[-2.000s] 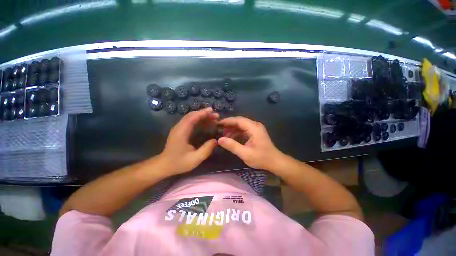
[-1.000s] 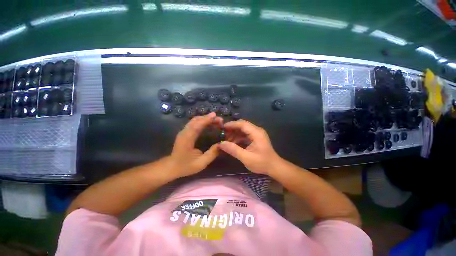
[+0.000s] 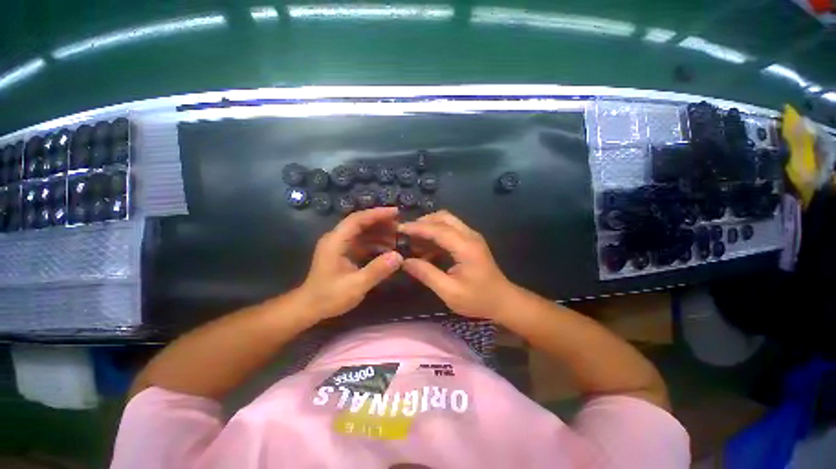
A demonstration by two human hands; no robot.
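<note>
My left hand (image 3: 346,266) and my right hand (image 3: 460,266) meet at the fingertips over the black mat (image 3: 238,256). Between them they hold a small dark round part (image 3: 402,243), mostly hidden by the fingers. Two rows of dark round units (image 3: 342,175) lie on the mat just beyond my hands, one with a bright glint at the left end. A single dark round piece (image 3: 507,181) lies apart, to the right of the rows.
A clear tray with black parts heaped on it (image 3: 619,169) is at the right, a yellow item (image 3: 800,156) beyond it. A filled tray (image 3: 128,174) and empty ribbed trays (image 3: 73,266) are at the left. A green conveyor (image 3: 367,57) runs behind the pale bench edge.
The view has shifted slightly. My fingertips have moved a little around the small dark part between them. The rows and the single piece look unchanged.
</note>
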